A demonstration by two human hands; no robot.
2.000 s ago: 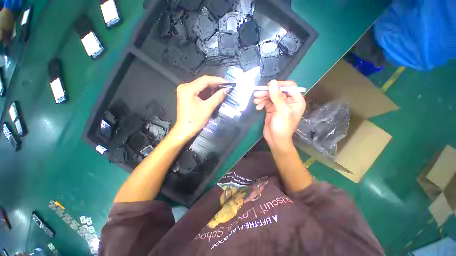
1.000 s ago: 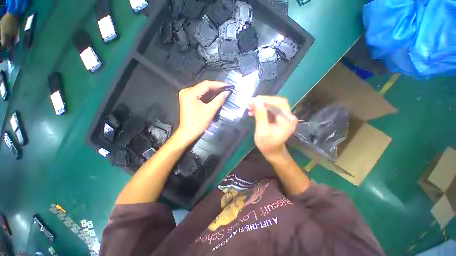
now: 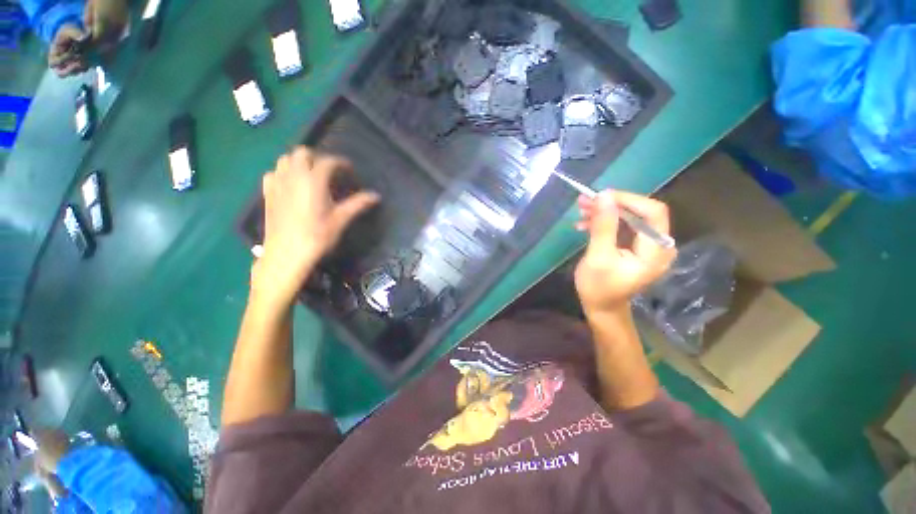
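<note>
My right hand [image 3: 625,251] holds thin pale tweezers or a pick [image 3: 618,209], its tip pointing up-left over the tray's right side. My left hand [image 3: 306,211] is over the tray's lower-left compartment, thumb and fingers apart; blur and the hand itself hide whether a part is between them. The black divided tray [image 3: 643,125] lies in front of me. Loose black squarish parts [image 3: 544,82] are heaped in the upper compartment, some with greyish faces. More dark parts [image 3: 402,296] lie in the lower compartment. A bright striped patch [image 3: 517,181] shows below the upper heap.
Several black and white phones [image 3: 181,166] lie on the green bench at left. Small pale pieces [image 3: 199,402] lie in rows at lower left. An open carton [image 3: 758,351] with a clear plastic bag [image 3: 693,291] is at right. Blue sleeves [image 3: 844,100] of people show at the edges.
My left hand has moved left from the bright patch to the lower-left compartment, fingers spread. My right hand has moved right, tool now pointing up-left. The view has shifted; a blue sleeve appears at lower left.
</note>
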